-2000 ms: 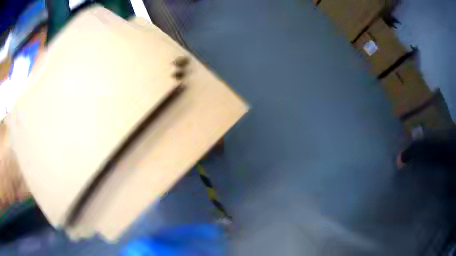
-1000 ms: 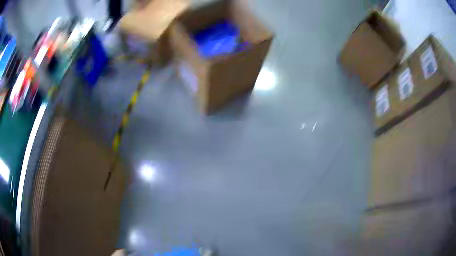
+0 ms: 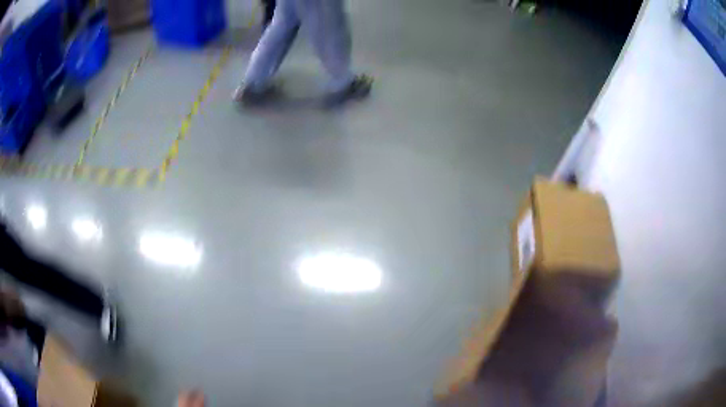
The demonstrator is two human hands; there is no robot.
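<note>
A small blurred skin-coloured patch, likely my left hand (image 3: 191,398), shows at the bottom edge, left of the middle. Only its tip is in the picture, so I cannot tell whether it holds anything. My right hand is not in view. The nearest things are brown cartons: a closed-looking carton (image 3: 577,230) with a white label stands at the right by the white wall, above more blurred brown cardboard (image 3: 533,350). Part of another brown carton (image 3: 65,377) shows at the lower left.
Grey floor (image 3: 382,191) with bright reflections spreads ahead. A person's legs (image 3: 306,40) in pale trousers are at the top. Blue bins (image 3: 189,20) and yellow-black tape (image 3: 191,115) are at the upper left. A blurred dark object (image 3: 52,278) is at the left edge.
The view has swung to another part of the floor. The open carton with blue contents and the green bench have left view; the walking person and blue bins have come in.
</note>
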